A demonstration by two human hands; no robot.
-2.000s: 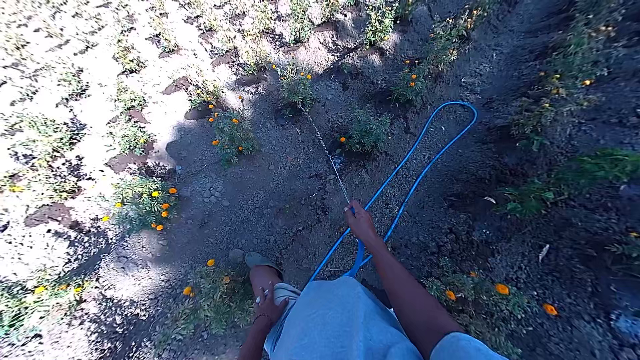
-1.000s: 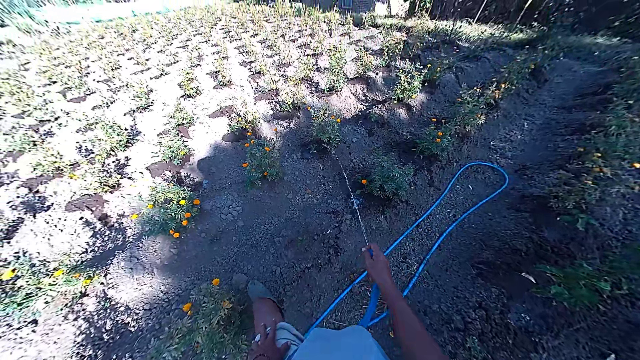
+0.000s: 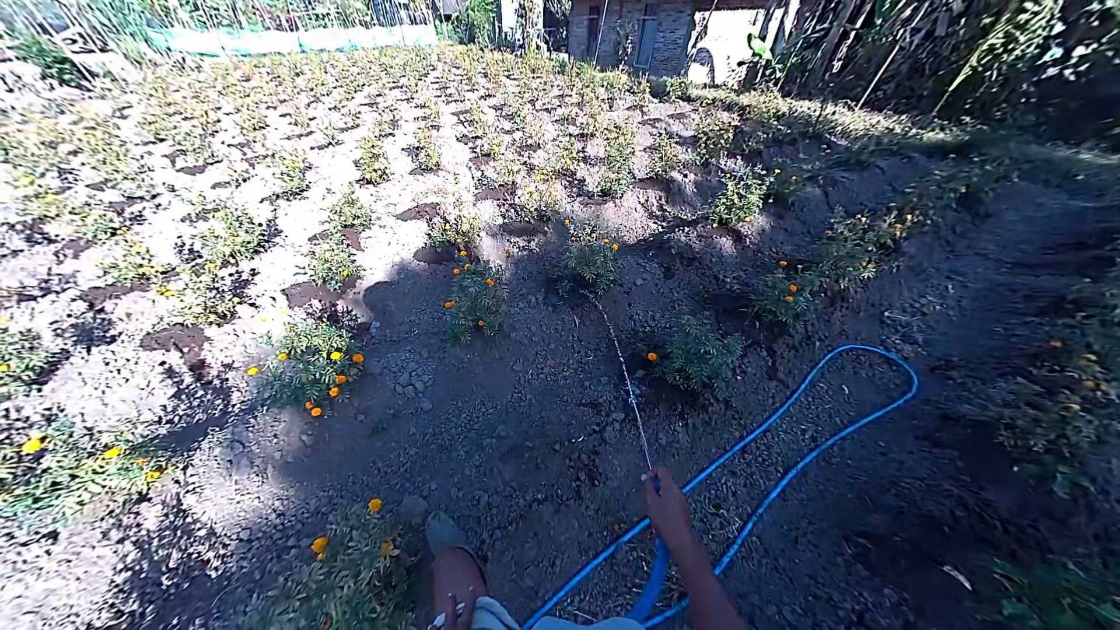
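In the head view my right hand, low and right of centre, is closed around the end of a blue garden hose. A thin stream of water leaves it and reaches the soil at the foot of a marigold plant. More of the blue hose lies in a long loop on the ground to the right. My left hand shows only partly at the bottom edge, by my lower leg; its fingers are cut off by the frame, and whether it holds anything cannot be seen.
Marigold plants stand close by at the centre, right, left and lower left. Rows of plants run back to a pale green net and a brick building. A shaded dirt path runs along the right.
The view has tilted up, bringing in the far field and the building. The water stream still falls at the same marigold plant, and my right hand keeps its hold on the hose.
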